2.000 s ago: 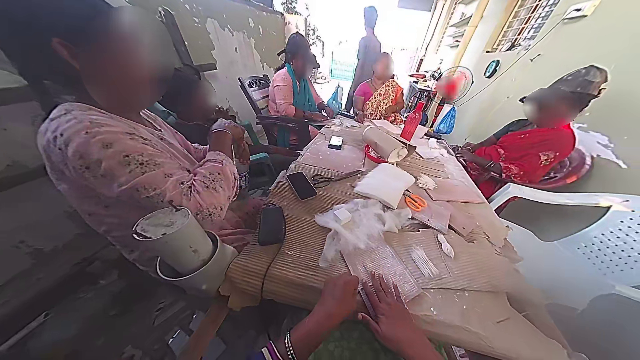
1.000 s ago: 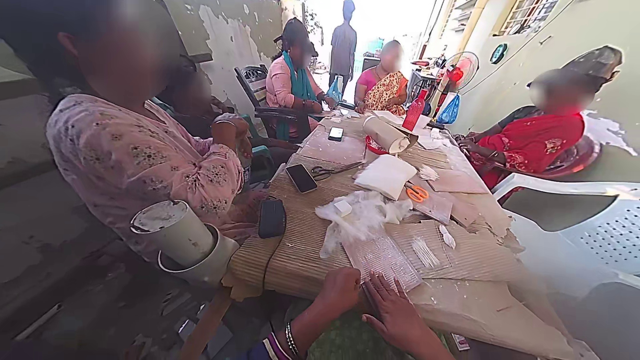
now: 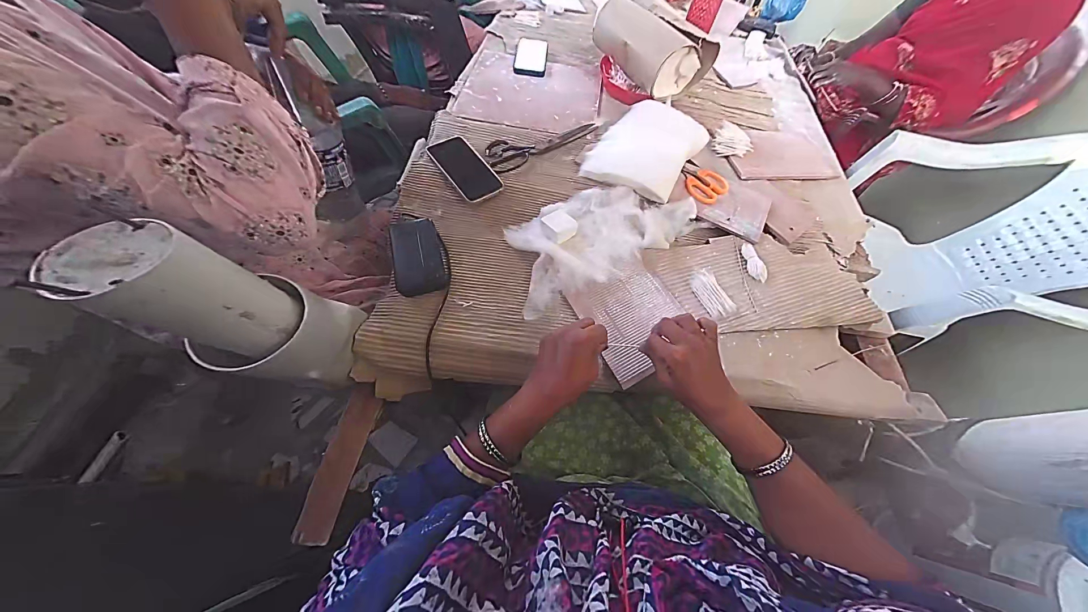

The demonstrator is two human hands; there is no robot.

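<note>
My left hand (image 3: 571, 355) is closed, its fingertips at one end of a thin white cotton strand (image 3: 626, 346). The other end is pinched in my right hand (image 3: 687, 350). The strand stretches between them, over the near part of a ribbed, shiny board (image 3: 629, 308). Loose cotton wool (image 3: 586, 246) lies beyond the board, with a small white block (image 3: 558, 226) on it. To the right of the board lies a bundle of thin white cotton wicks (image 3: 712, 293); a smaller bunch (image 3: 753, 263) is farther right.
Corrugated cardboard (image 3: 484, 314) covers the table. On it are a cotton roll (image 3: 646, 149), orange-handled scissors (image 3: 705, 185), dark scissors (image 3: 531, 151), a phone (image 3: 465, 169) and a dark case (image 3: 418, 257). People sit at left and right; a white plastic chair (image 3: 977, 246) stands at right.
My right hand, spread flat on the board before, is now closed with its fingertips on the strand. The strand now shows between both hands. The view has tilted down.
</note>
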